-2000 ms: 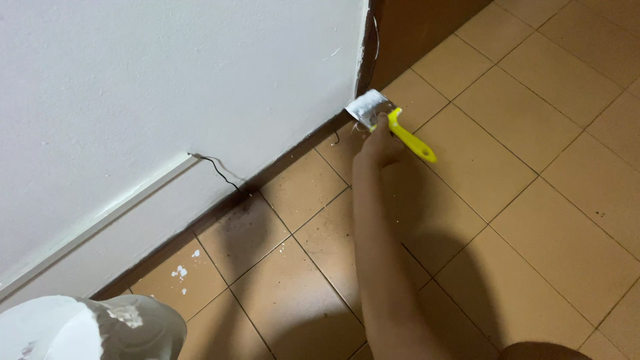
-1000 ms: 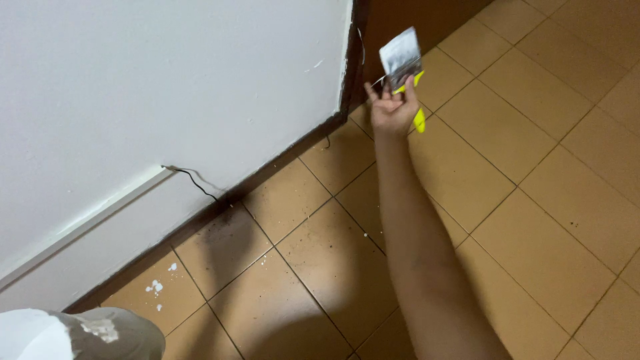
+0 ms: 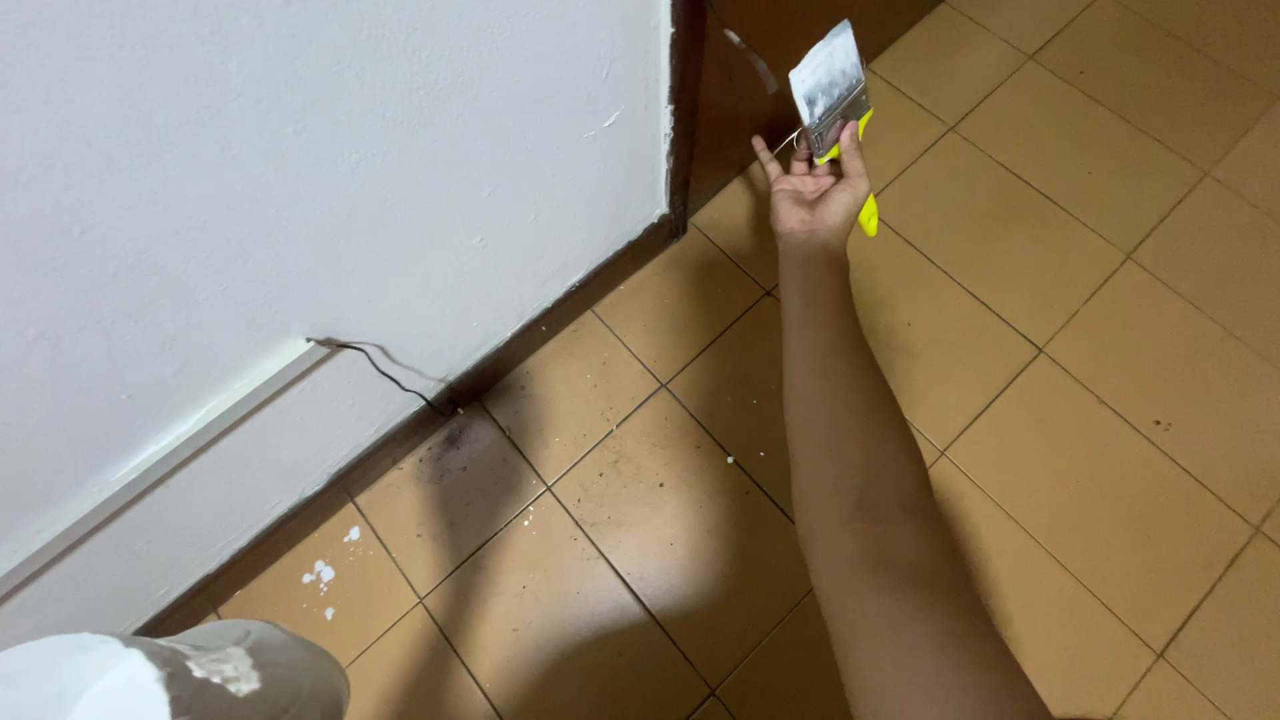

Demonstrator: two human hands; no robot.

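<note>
My right hand is turned palm up near the top, right of the wall corner. Its thumb and fingers hold a flat paintbrush with white-coated bristles pointing up, a metal ferrule and a yellow handle that shows below the hand. A thin, light strand lies between the fingers and the ferrule; I cannot tell what it is. The brush appears apart from the white wall and the dark door frame. At bottom left is part of a white rounded object with smears, perhaps a paint container. My left hand is outside the view.
A dark skirting board runs along the wall's foot. White cable trunking crosses the wall, and a black cable hangs from its end. White drips and small debris spot the tiled floor. A brown door panel stands beyond the corner.
My right hand has moved up from beside the foot of the wall corner and turned palm up, still holding the paintbrush. Its bristles pointed left toward the corner before and now point up.
</note>
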